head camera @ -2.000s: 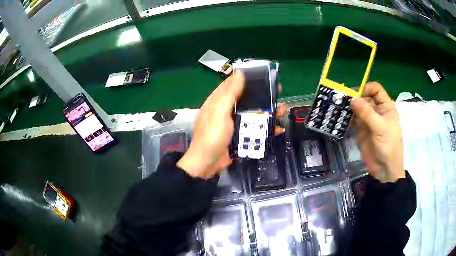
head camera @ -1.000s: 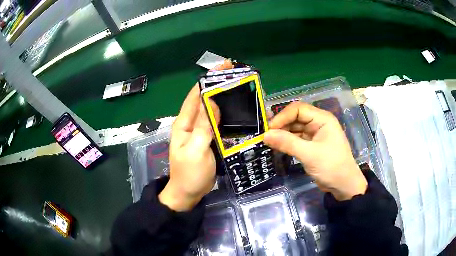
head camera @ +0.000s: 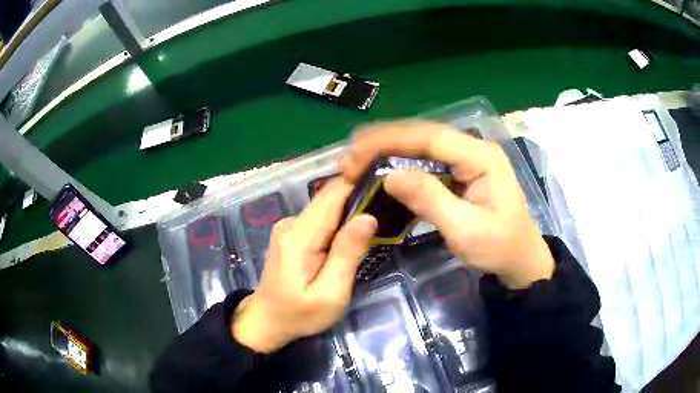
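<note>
A keypad phone (head camera: 393,216) with a yellow frame around a dark screen is held over the clear blister tray (head camera: 175,265). My left hand (head camera: 307,265) grips its left side, thumb on the frame. My right hand (head camera: 468,203) is curled over its top end and right side, thumb on the upper part of the frame, fingers slightly blurred. Some of the black keys show below the frame; much of the phone is hidden by my hands. The tray's pockets hold dark housings.
Board units (head camera: 335,85) lie on the green belt (head camera: 460,57) beyond the tray. A lit smartphone (head camera: 87,226) and a small orange handset (head camera: 72,348) lie at left. A small black pad (head camera: 189,193) is at the belt edge. White sheets (head camera: 614,207) lie at right, a grey post (head camera: 31,157) at left.
The yellow front housing was brought from the right onto the board unit in my left hand. My right hand has since moved up over the phone's top end. The view has shifted.
</note>
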